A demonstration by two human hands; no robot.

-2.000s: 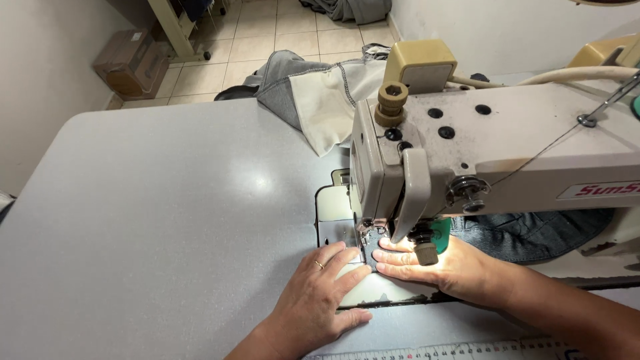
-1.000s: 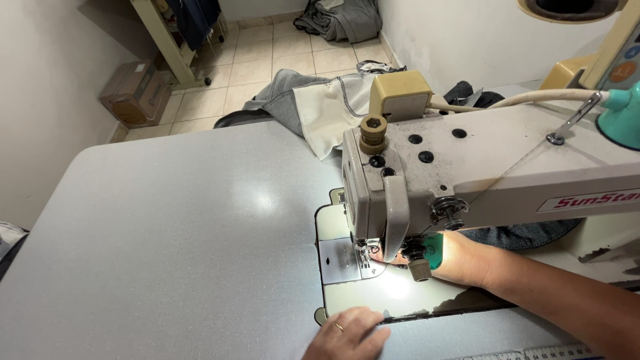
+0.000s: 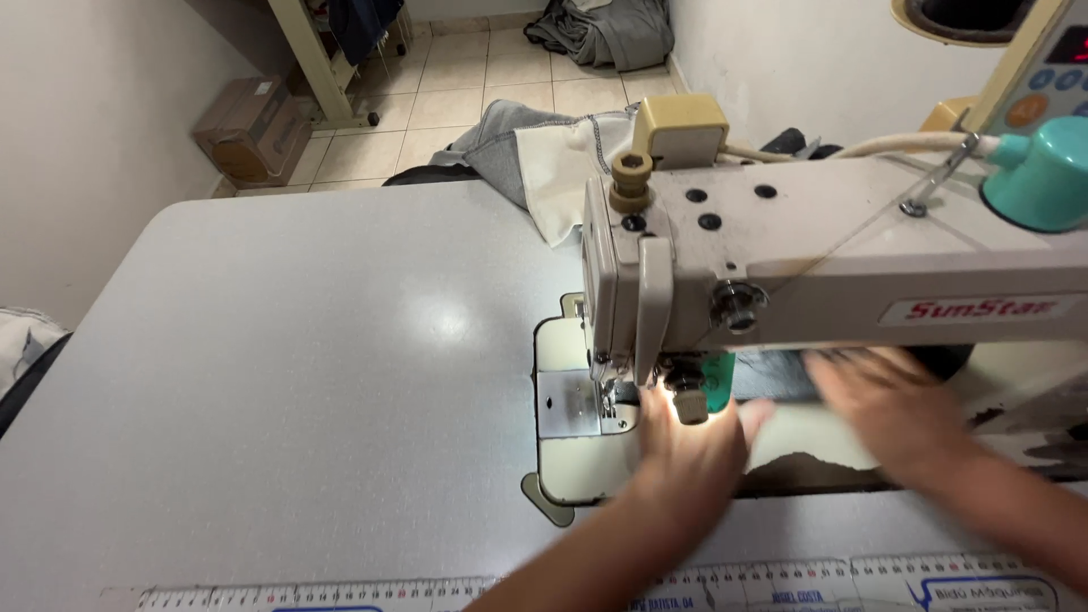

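Under the arm of a SunStar sewing machine (image 3: pixel 816 255) lies a piece of dark fabric (image 3: pixel 778 376), just right of the presser foot (image 3: pixel 609 399). My left hand (image 3: pixel 693 446) reaches under the machine head beside the foot, its fingertips at the fabric's left end, partly hidden by the machine. Farther right, my right hand (image 3: pixel 888 395) is blurred and touches or hovers over the same fabric; which of these cannot be told. The metal needle plate (image 3: pixel 568 404) is uncovered left of the foot.
Grey and white fabric (image 3: pixel 544 153) hangs at the table's far edge behind the machine. A printed measuring tape (image 3: pixel 442 591) runs along the near edge. A cardboard box (image 3: pixel 252 132) and a grey fabric pile (image 3: pixel 603 34) are on the tiled floor. A teal thread cone (image 3: pixel 1041 174) stands at right.
My left hand has moved from the table's near edge to beneath the machine head, right of the foot. My right hand has moved rightward, away from the foot.
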